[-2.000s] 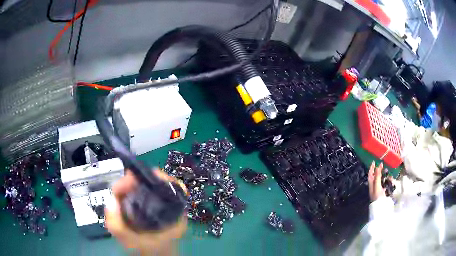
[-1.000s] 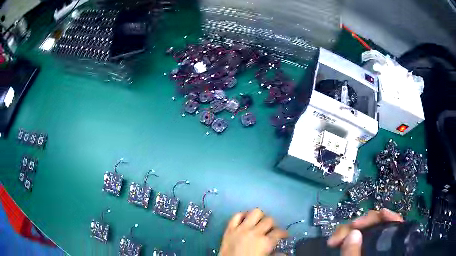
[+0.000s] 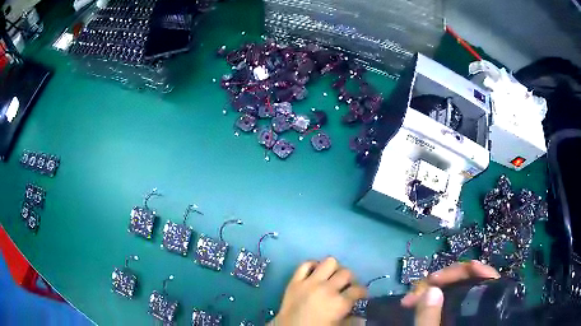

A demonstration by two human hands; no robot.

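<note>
My right hand [image 3: 439, 290] is closed around the thick black electric screwdriver [image 3: 474, 305] at the lower right, its narrower end pointing left. My left hand [image 3: 318, 294] is beside that end, fingers bent, at a circuit-board module [image 3: 360, 307] that shows only partly between the hands. Its fingertips are partly hidden, so a grip cannot be told. The screwdriver's bit is not visible. Assembled modules [image 3: 250, 266] with short thin leads lie in two rows to the left. Another module [image 3: 414, 269] lies just above my right hand.
A white screw feeder [image 3: 408, 184] and a white box with a red lit switch [image 3: 517, 130] stand right. Wired round parts [image 3: 283, 148] lie heaped at centre back. Finished modules [image 3: 509, 219] pile at right. Bare boards [image 3: 39, 163] lie left. Clear trays [image 3: 344, 32] stand behind.
Two seconds ago my right hand held the screwdriver by the feeder; it is now at the lower right near my left hand, which has come into view. The view has swung left.
</note>
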